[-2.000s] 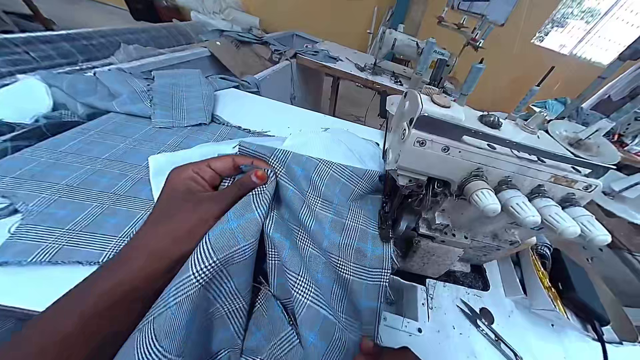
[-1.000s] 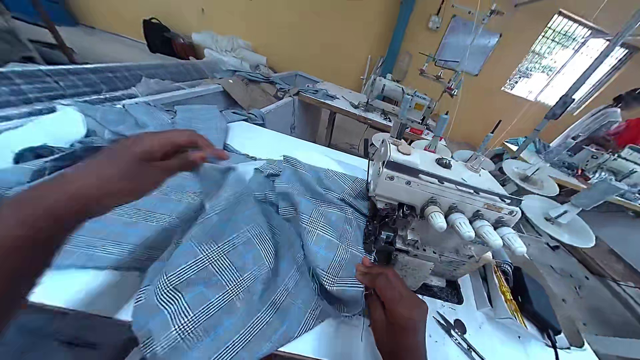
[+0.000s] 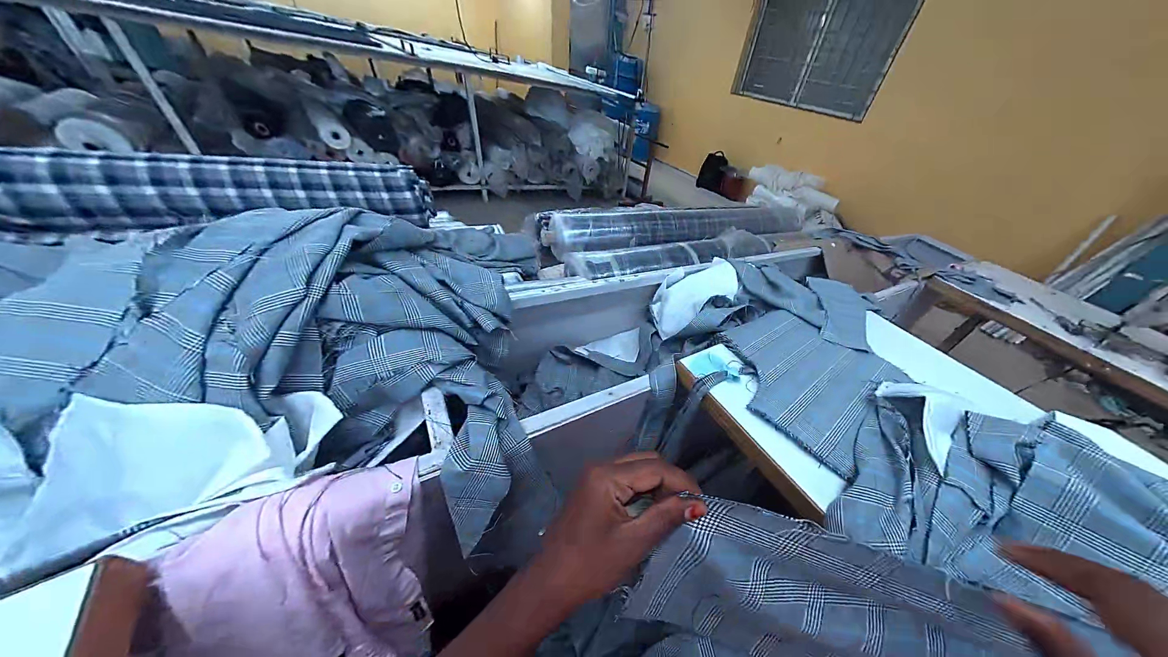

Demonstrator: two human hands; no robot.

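My left hand pinches the edge of a grey plaid fabric piece between thumb and fingers, low in the middle of the view. The piece stretches from there toward the lower right. Over its right part is my right hand, blurred, its fingers spread; whether they touch the cloth I cannot tell. More plaid pieces with white lining lie on the white table behind. At the left is a large heap of the same plaid cloth.
A pink shirt hangs over the near left edge. A grey-walled trough holds scraps. Behind are a checked fabric roll, plastic-wrapped rolls and a rack of rolls. A wooden-edged table stands at the right.
The view has swung far to the left, and the sewing machine is out of sight. My left hand, off to the left and blurred a second ago, now grips the cloth's edge.
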